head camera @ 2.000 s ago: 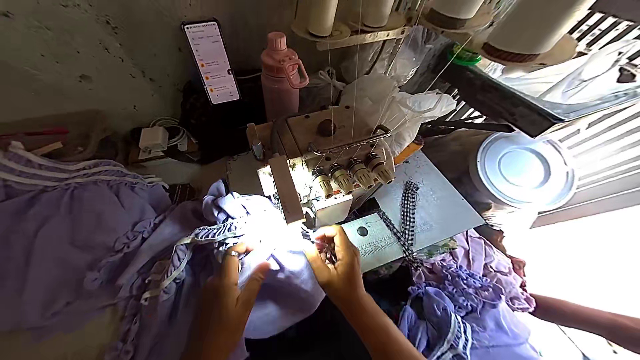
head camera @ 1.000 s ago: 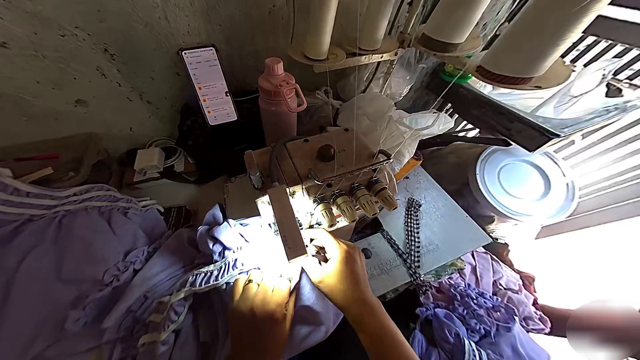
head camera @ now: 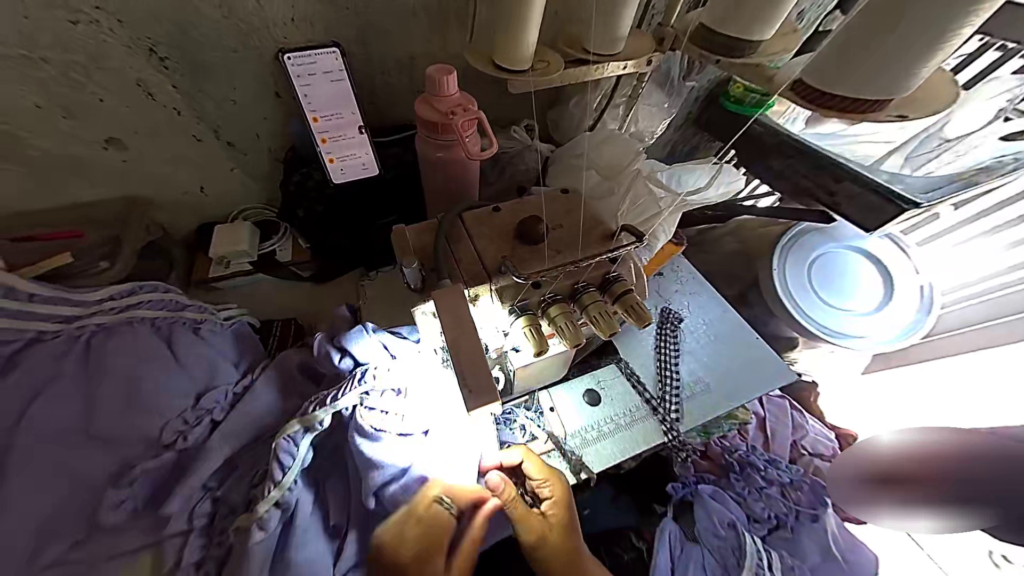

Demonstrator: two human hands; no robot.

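An overlock sewing machine (head camera: 544, 240) with several tension dials (head camera: 580, 316) stands at the centre, its lamp glaring on lavender fabric (head camera: 392, 456). Below the needle area, my left hand (head camera: 432, 524), with a ring on one finger, meets my right hand (head camera: 536, 504) at the fabric's edge. My right thumb and forefinger are pinched together there, and something dark shows inside that hand. Glare and fingers hide what my left fingertips hold. White-trimmed gathers (head camera: 304, 440) run through the fabric to the left. A black-and-white checked strip (head camera: 668, 368) lies on the machine's plate, right of my hands.
More lavender cloth (head camera: 96, 400) is heaped at left and gathered pieces (head camera: 752, 496) at lower right, beside another person's blurred part. Thread cones (head camera: 520, 32) stand above. A pink bottle (head camera: 448, 144), a lit phone (head camera: 332, 116), a white charger (head camera: 234, 242) and a lidded bucket (head camera: 852, 284) surround the machine.
Both hands have moved down, away from the needle area, and now meet at the fabric's near edge. The blurred part of the other person at right reaches further into view.
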